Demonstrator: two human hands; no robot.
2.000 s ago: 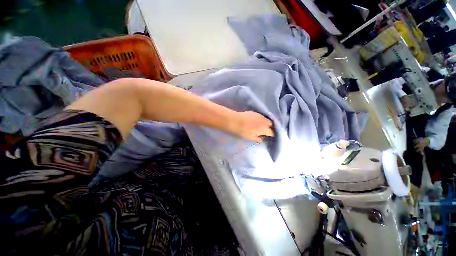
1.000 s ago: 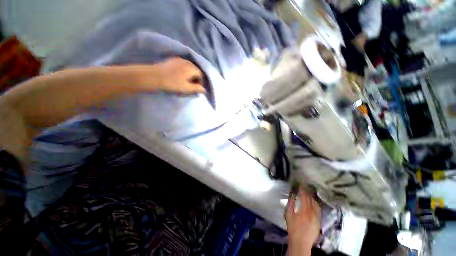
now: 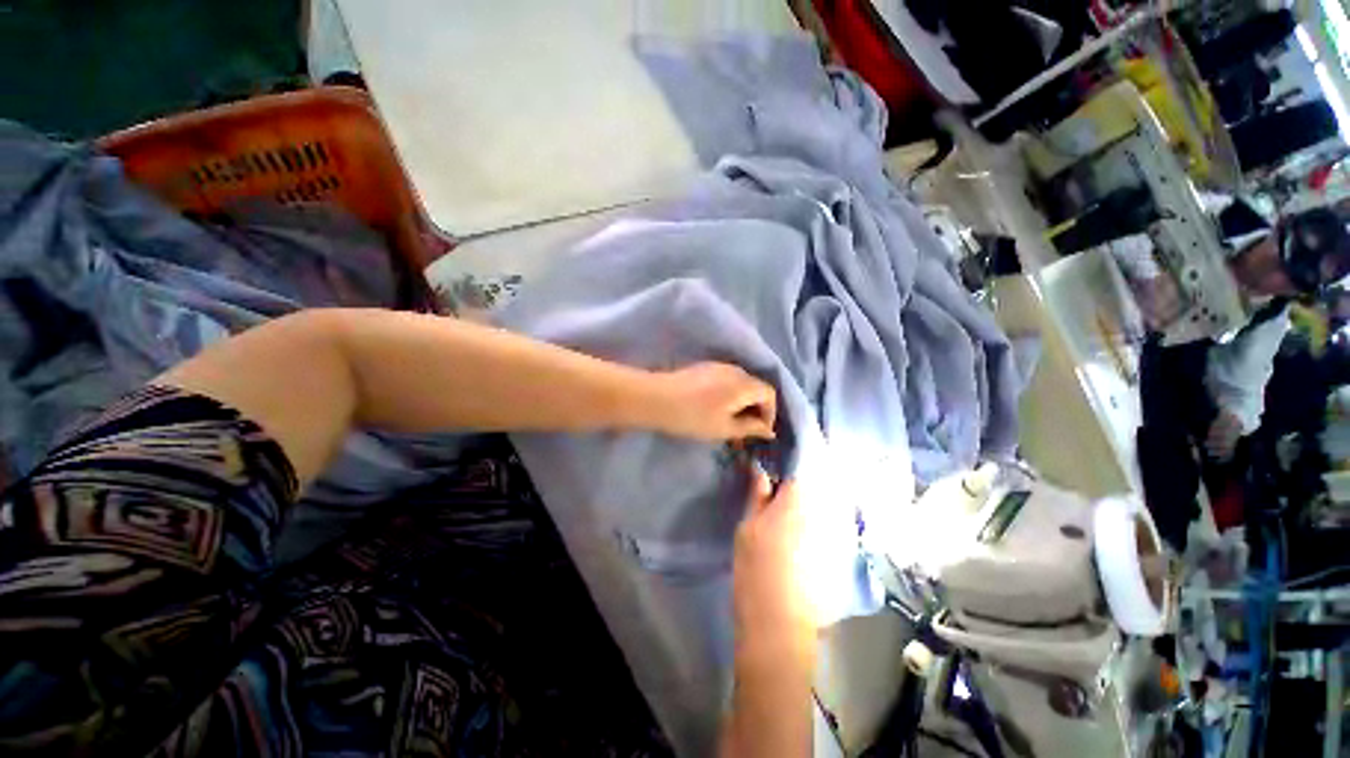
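Note:
A light grey-blue garment piece lies bunched and folded over the sewing table, its near part under the lamp glare. My left hand is closed on the cloth left of the needle area. My right hand is close below it, washed out by glare; its fingertips meet near a small dark thing between the hands, which I cannot make out. The cream-grey sewing machine stands at the right. Its needle area is hidden by glare.
A roll of white tape is on the machine head. An orange plastic basket with grey cloth stands at the left. A cream extension board lies beyond the table. Grey cloth hangs over my lap. A person is at the far right.
My right hand has come from beside the machine's lower end up to my left hand at the cloth. The view has swung back towards the basket and board.

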